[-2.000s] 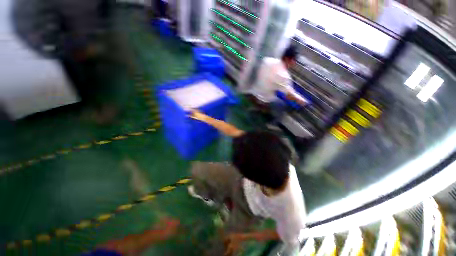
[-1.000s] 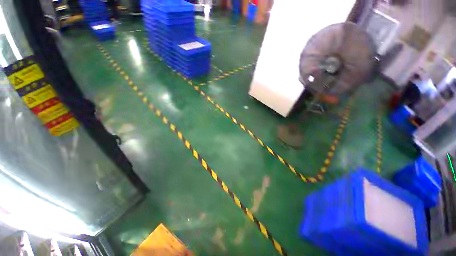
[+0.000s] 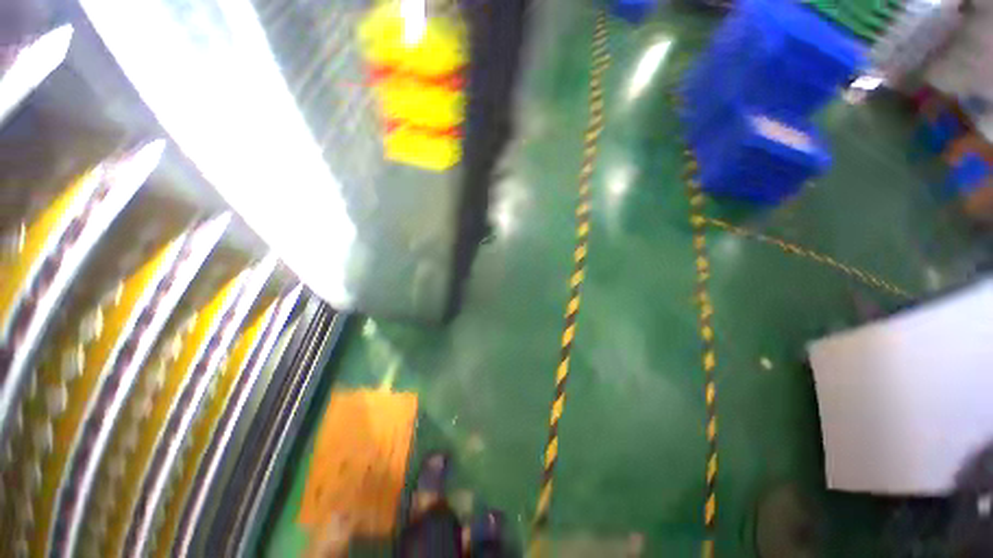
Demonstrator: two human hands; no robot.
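No hand of mine can be made out. A blurred, skin-toned patch lies at the bottom edge by the stool, and I cannot tell what it is. Nearest in front of me, burn-in rack shelves (image 3: 125,381) curve along the left side, with yellow socket boards (image 3: 147,316) between pale shelf edges. Small pale pieces on them are too blurred to name. An orange wooden stool (image 3: 362,458) stands on the floor beside the rack.
The glass cabinet door (image 3: 408,234) stands open, with yellow and red labels. Stacked blue trays (image 3: 762,98) stand at the upper right. A white panel (image 3: 904,398) is at the right. Yellow-black tape crosses the green floor. Dark shoes show at the bottom.
The view has swung left, towards the rack. The shelves and whole stool top have come into view. The person seen two seconds ago and the near blue tray stack have left the picture.
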